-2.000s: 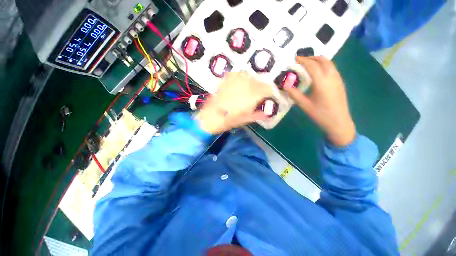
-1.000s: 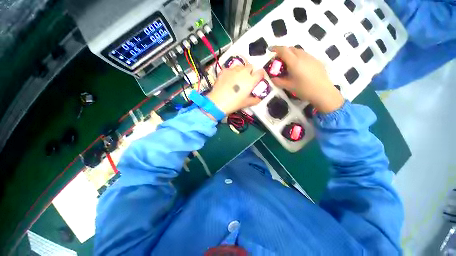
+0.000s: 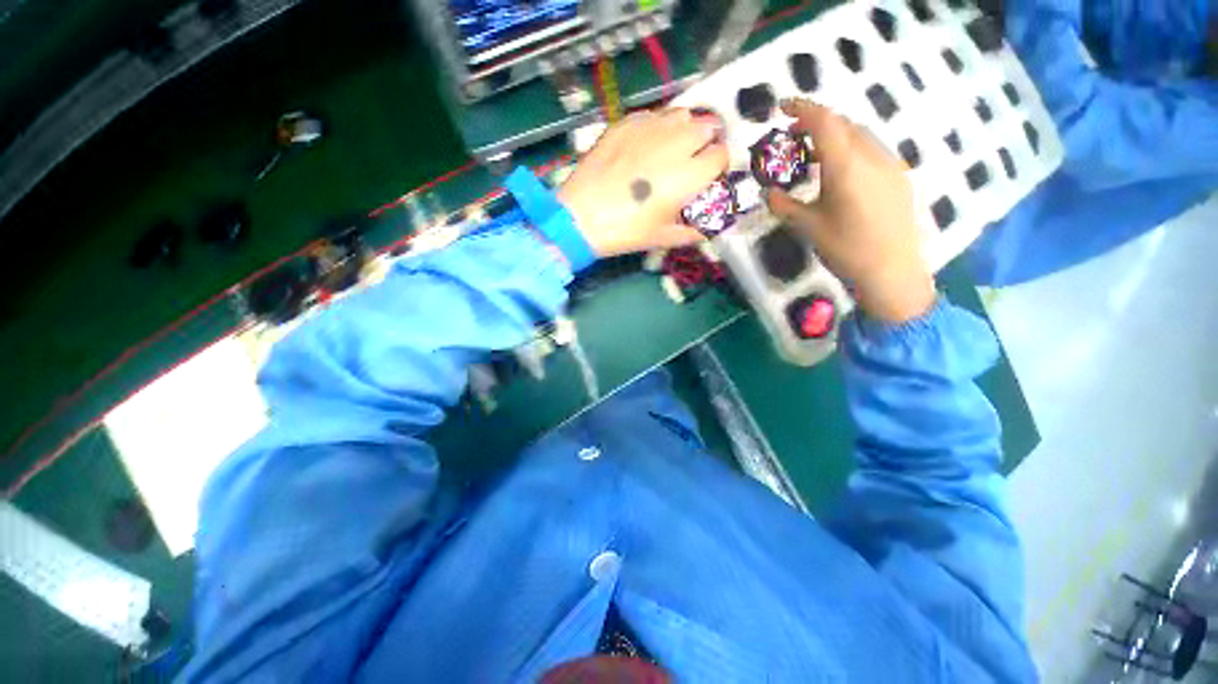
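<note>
My left hand [image 3: 641,185], with a blue wrist strap [image 3: 550,221], grips a round smartwatch unit with a lit multicoloured screen [image 3: 711,207] over the near end of the white foam tray [image 3: 855,114]. My right hand [image 3: 855,201] holds a second unit with a lit multicoloured screen [image 3: 781,158] between thumb and fingers, just right of the first. Another unit with a red-pink screen [image 3: 812,317] sits in the tray's near corner. A dark hole [image 3: 781,254] is behind it. The image is slightly blurred.
A power supply [image 3: 534,38] with a blue display stands at the back, with coloured leads. A tangle of red wires [image 3: 692,270] lies left of the tray. A white sheet [image 3: 187,421] and a white strip [image 3: 67,575] lie left. A person's blue sleeve [image 3: 1095,147] is at right.
Both hands have lifted units from the tray's near part. The two screens changed from red-pink to multicoloured. The view has shifted, so the power supply is now partly cut off at the top.
</note>
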